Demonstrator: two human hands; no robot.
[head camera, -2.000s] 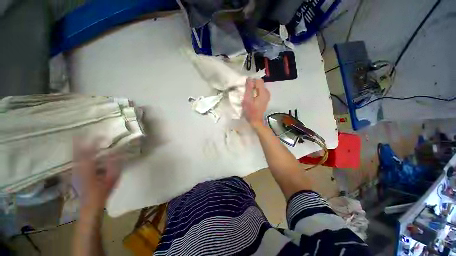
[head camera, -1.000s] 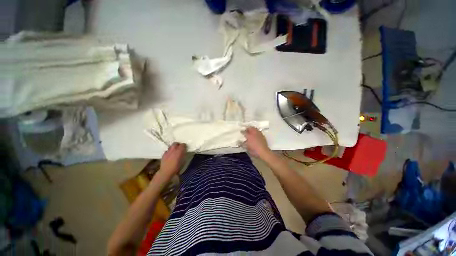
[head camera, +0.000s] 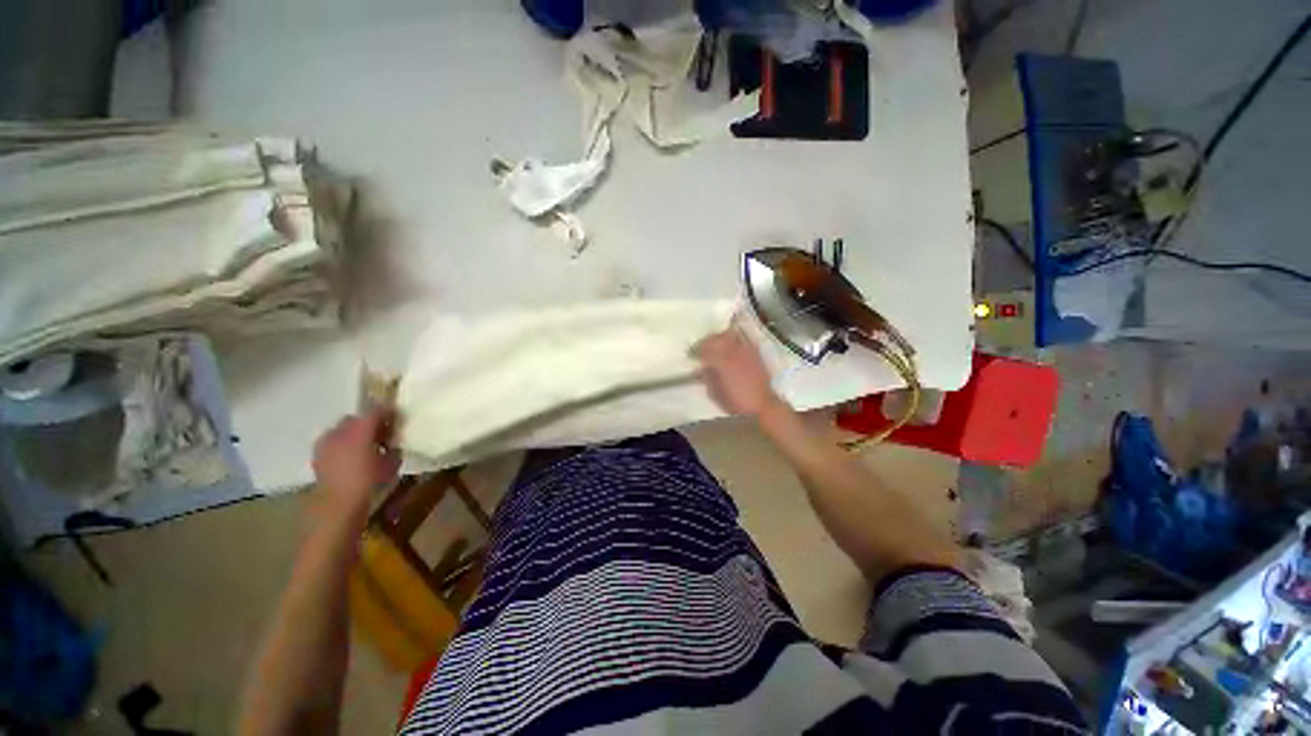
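Observation:
A cream cloth piece (head camera: 546, 371) lies stretched along the front edge of the off-white pressing table (head camera: 431, 245), partly blurred. My left hand (head camera: 357, 449) grips its left end at the table edge. My right hand (head camera: 733, 371) holds its right end, with the fingers on top of the cloth. The steam iron (head camera: 799, 299) lies just right of my right hand, its pointed silver soleplate part showing and its tan hose looping off the front edge. Loose crumpled cream cloth (head camera: 633, 86) lies at the back of the table.
A stack of layered cream pieces (head camera: 144, 245) is at the left. The black iron rest (head camera: 799, 92) with two orange-red bars is at the back right. A red stool (head camera: 1006, 411) stands right of the table, a yellow-brown wooden stool (head camera: 396, 597) below its front edge.
Since one second ago my left hand has moved left, and the cloth between my hands is spread longer and wider. Earlier, my right hand was at the loose cloth at the back.

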